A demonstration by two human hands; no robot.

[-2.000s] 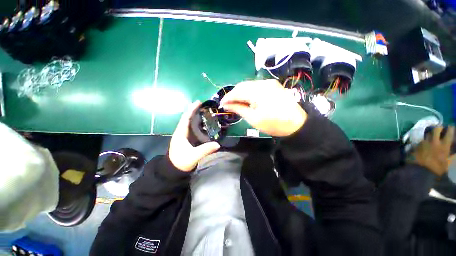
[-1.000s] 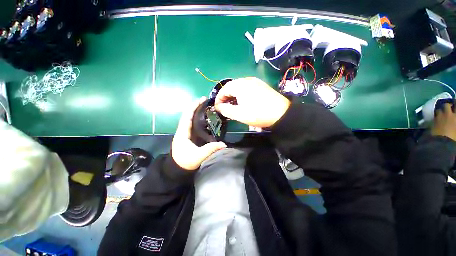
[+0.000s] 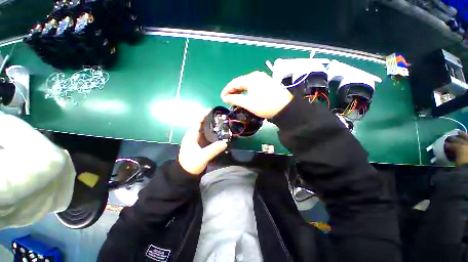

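Observation:
My left hand (image 3: 196,149) holds a round black lens module (image 3: 211,128) with a circuit-board face turned up. A round black cup (image 3: 248,123) lies against its right side, joined to it by thin red and orange wires (image 3: 236,122). My right hand (image 3: 259,94) is raised just above the cup, thumb and fingertips pinched together. Whether a wire end is between the fingertips cannot be told. The housing belonging to the cup is not visible.
Two white camera housings (image 3: 354,74) with hanging wires stand right. Clear loops (image 3: 77,84) and stacked lens modules (image 3: 64,25) are left. A coloured box (image 3: 397,65) and black fixture (image 3: 439,84) are far right. Another person's hand (image 3: 456,147) touches a white housing (image 3: 439,148); a pale sleeve (image 3: 31,174) is left.
My right hand has lifted up and away from the module, uncovering the cup and wires. The thin yellow lead with a white tip no longer shows. The view has shifted.

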